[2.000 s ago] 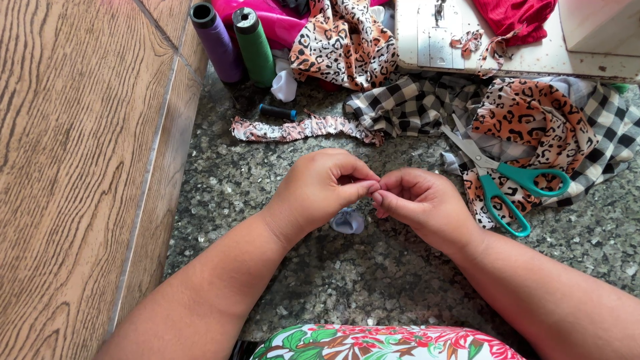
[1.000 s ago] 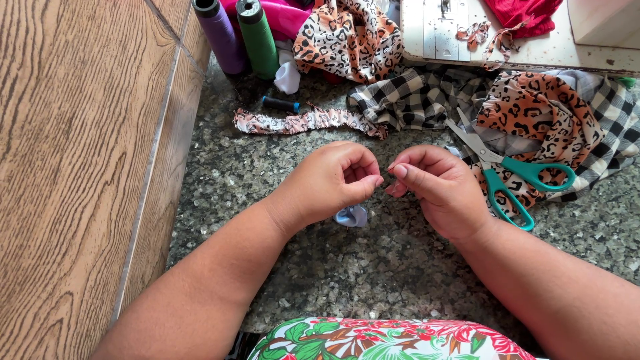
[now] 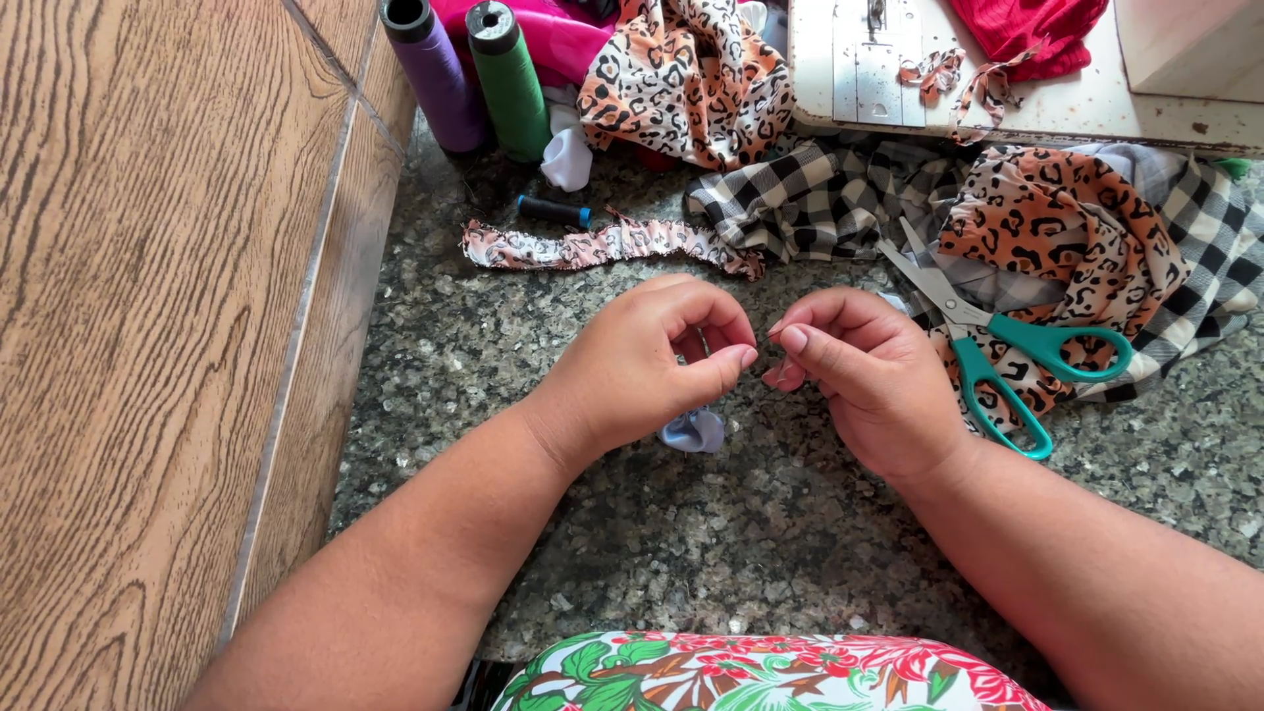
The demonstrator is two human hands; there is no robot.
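My left hand [image 3: 657, 360] is over the granite surface with thumb and fingertips together; what they pinch is too small to tell. Just to its right, a small gap apart, my right hand [image 3: 859, 375] has thumb and forefinger pinched, and anything thin between them cannot be made out. A small light-blue fabric piece [image 3: 693, 432] shows below my left fingers, partly hidden by the hand. Beyond both hands lies a gathered leopard-print strip [image 3: 602, 245]. Scissors with teal handles [image 3: 973, 326] rest with blades parted on fabric, right of my right hand.
Purple [image 3: 439, 84] and green thread cones [image 3: 511, 89] stand at the back left, near a small dark spool [image 3: 554, 211]. Leopard-print cloth [image 3: 691, 84] and black-and-white checked cloth [image 3: 800, 197] lie before a sewing machine bed [image 3: 1047, 109]. A wood-patterned tiled ledge [image 3: 197, 296] runs along the left.
Two seconds ago my fingertips met; now a small gap parts them. The surroundings have shifted slightly with the view.
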